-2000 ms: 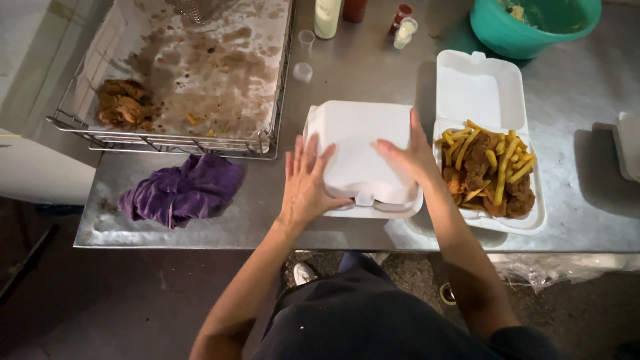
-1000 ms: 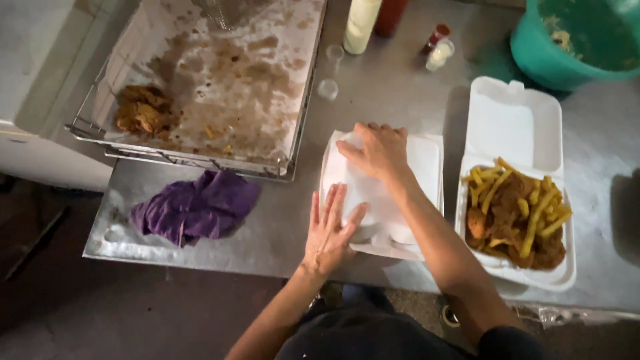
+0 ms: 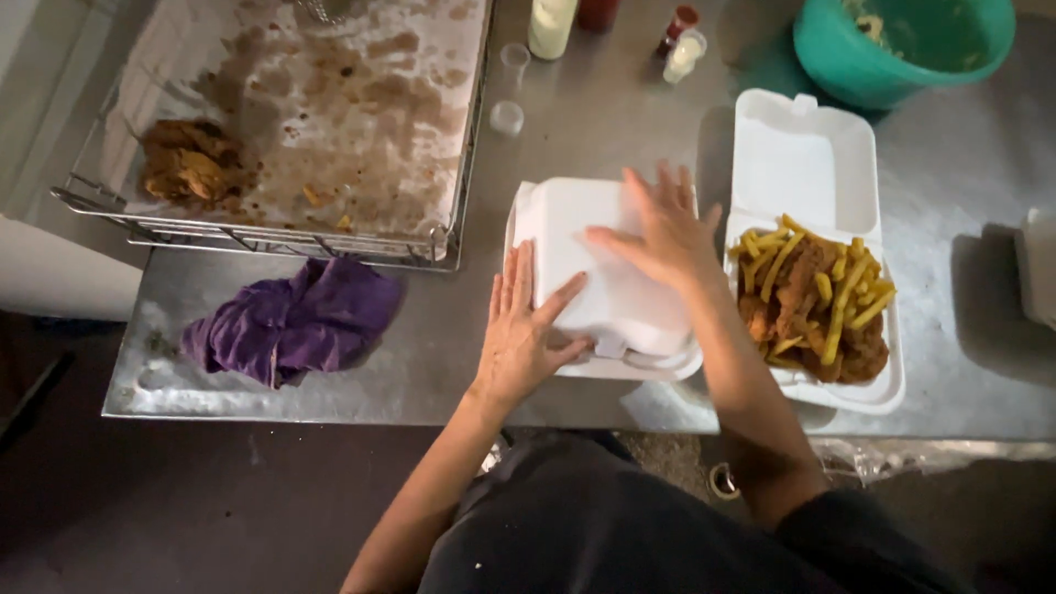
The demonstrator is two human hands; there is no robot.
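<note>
A white foam takeaway box [image 3: 602, 264] lies with its lid down on the steel table, in front of my body. My left hand [image 3: 528, 326] rests along the box's left side and front corner, its fingers spread. Over the right part of the lid is my right hand [image 3: 664, 227], fingers apart and slightly blurred; whether it touches the lid I cannot tell. Just to the right, a second foam box [image 3: 807, 161] stands with its lid up, holding French fries [image 3: 850, 297] and pieces of fried chicken [image 3: 796, 285].
A wire-edged tray [image 3: 355, 148] with fried chicken [image 3: 191, 165] is at the left, a purple cloth [image 3: 297, 322] before it. Behind are a sauce bottle [image 3: 551, 29], small cups [image 3: 685, 56] and a green bowl [image 3: 903, 58]. Another white container [image 3: 1039, 264] sits at the right edge of the steel table [image 3: 445, 355].
My right hand has moved from the back of the lid towards its right side. My left hand stays at the box's left front. The box was closed in both earlier frames.
</note>
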